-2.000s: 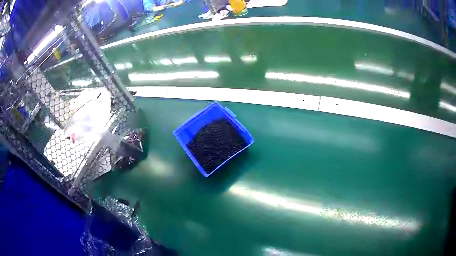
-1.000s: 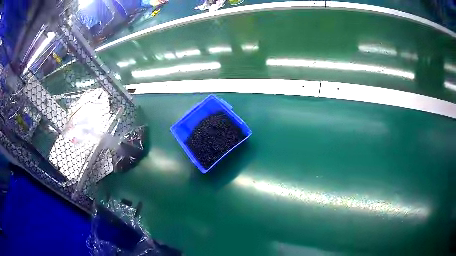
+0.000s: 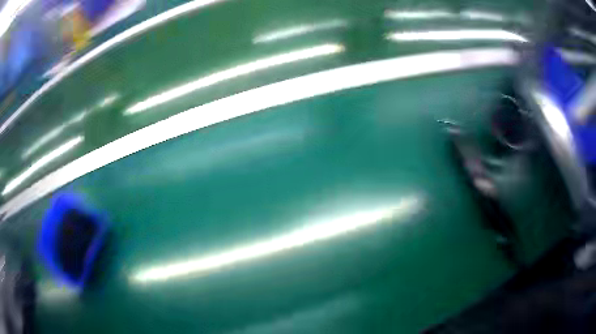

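The picture is blurred. A blue bin (image 3: 47, 240) with a dark mass in it sits on the glossy green bench top (image 3: 261, 189) at the left. A long black stick-shaped tool, likely the electric screwdriver (image 3: 482, 182), lies on the bench at the right, its thin tip towards the back. A small round dark bowl (image 3: 512, 122) with a pale rim stands beside it. Neither of my hands is in view.
A white strip (image 3: 261, 94) curves between the bench and the green conveyor belt (image 3: 215, 42). A silver frame (image 3: 555, 124) with blue behind it stands at the right. A dark shape fills the lower right corner. Blurred blue and yellow things lie at the upper left.
The view has swung to the right. The blue bin now shows at the far left, the mesh partition is mostly out of view, and the screwdriver and bowl have come into view.
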